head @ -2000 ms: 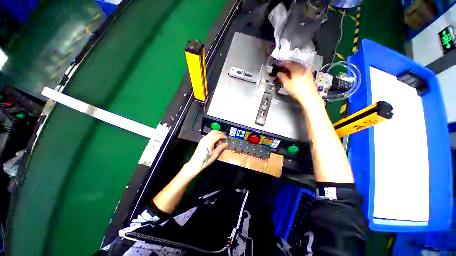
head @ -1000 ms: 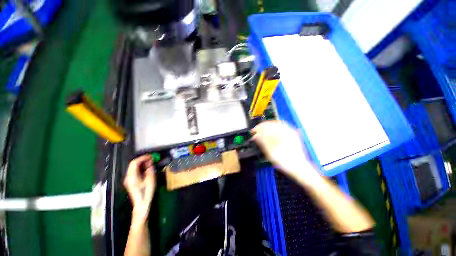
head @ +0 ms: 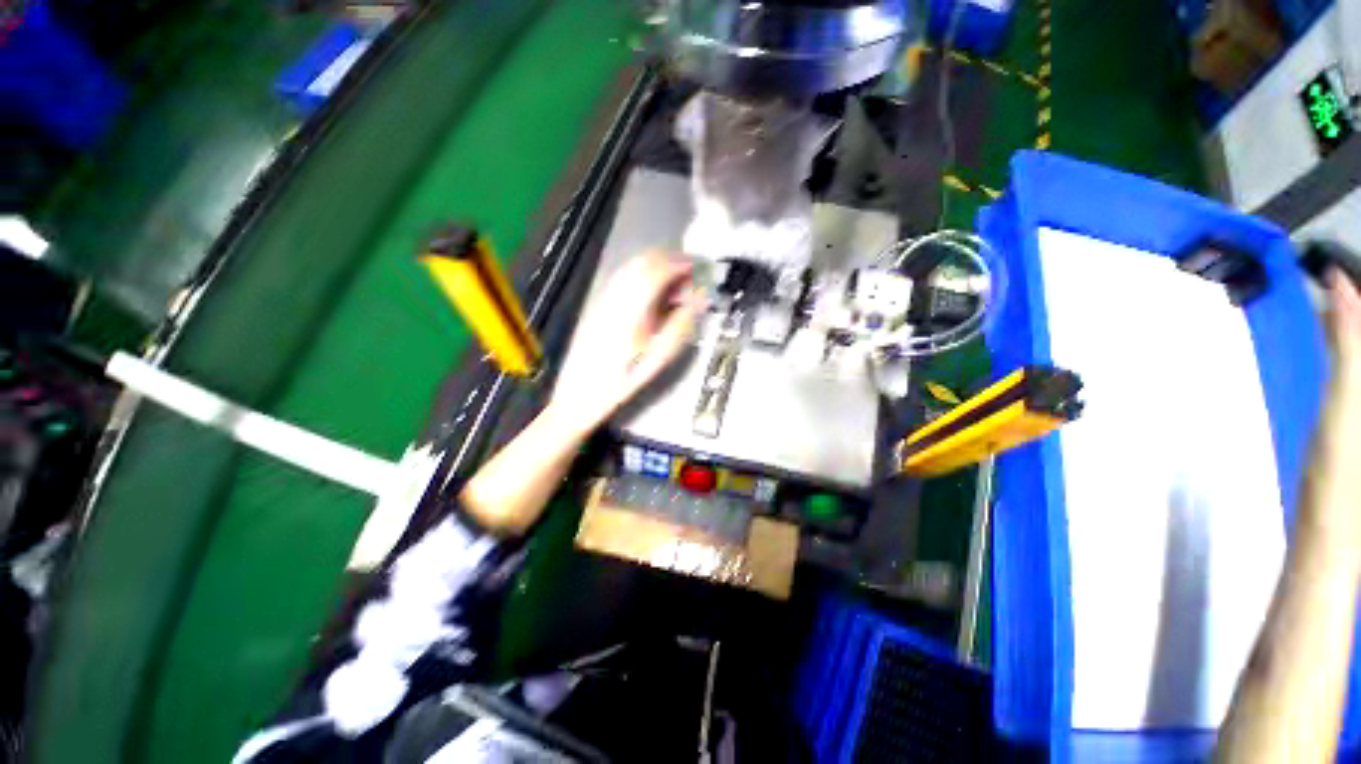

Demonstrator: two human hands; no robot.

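Note:
My left hand (head: 634, 329) reaches over the silver base plate (head: 799, 396), its fingertips at the left side of the fixture (head: 739, 284), under the plastic-wrapped press head (head: 754, 157). Blur hides whether it holds a part. My right hand (head: 1345, 321) is at the right edge of the picture, beyond the blue crate's right wall, blurred and partly cut off. A dark shape is by its fingers; I cannot tell if it is held. A row of grey parts (head: 684, 511) lies on the cardboard ledge (head: 657, 540).
The blue crate (head: 1030, 493) with a white sheet (head: 1142, 388) stands right, dark parts (head: 1224, 272) at its far end. Yellow sensor bars (head: 485, 306) flank the plate. A green button (head: 823, 508) and red emergency stop (head: 697, 478) are on the panel. A dark-filled crate (head: 925, 702) is below.
My left hand has moved from the left panel button up to the fixture. My right hand has left the right button and moved far right past the crate. The camera view has shifted.

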